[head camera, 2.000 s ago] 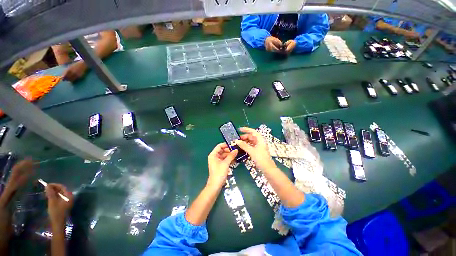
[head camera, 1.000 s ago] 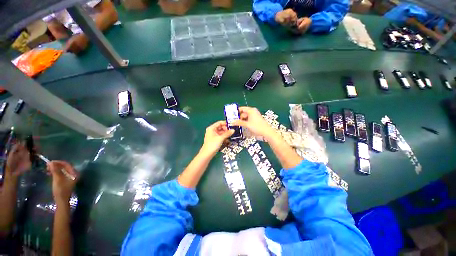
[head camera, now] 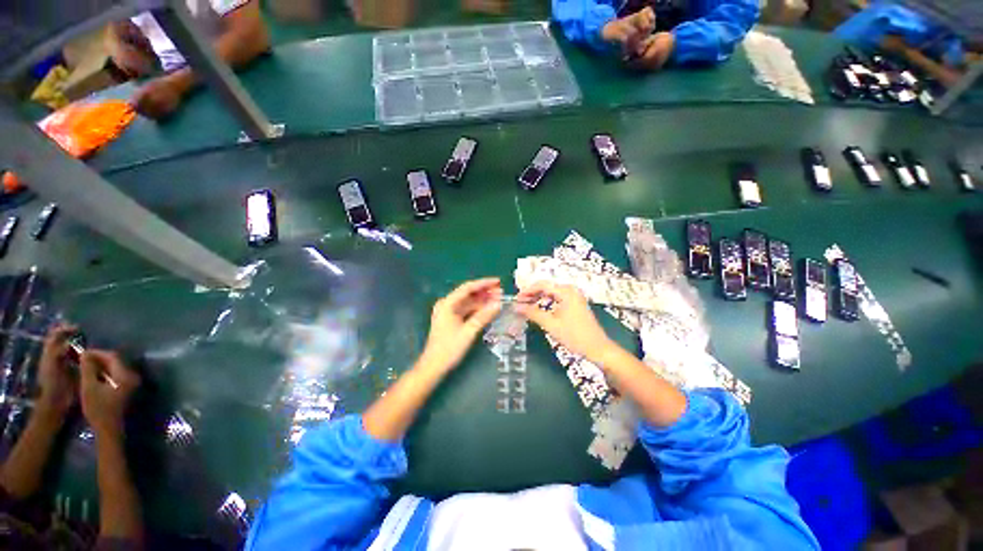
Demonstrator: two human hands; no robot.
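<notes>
My left hand (head camera: 464, 320) and my right hand (head camera: 559, 319) meet over the bench in front of me, fingertips nearly touching. Between them they hold the top end of a strip of adhesive parts (head camera: 512, 377), which hangs down toward me with rows of small pale pieces. No phone is in my hands. More adhesive strips (head camera: 582, 377) lie fanned out under and right of my right hand. A phone (head camera: 421, 194) lies on the bench beyond my left hand.
Several phones (head camera: 756, 258) stand grouped at right beside crumpled backing paper (head camera: 660, 280). Clear plastic film (head camera: 313, 323) lies left. A clear compartment tray (head camera: 474, 73) lies across the bench. Neighbour's hands (head camera: 102, 382) work at left; a metal post (head camera: 129, 215) slants at upper left.
The phone has left my hands, and one more phone lies in the row beyond my left hand. My hands now hold a strip, lifted from the bench in front of me.
</notes>
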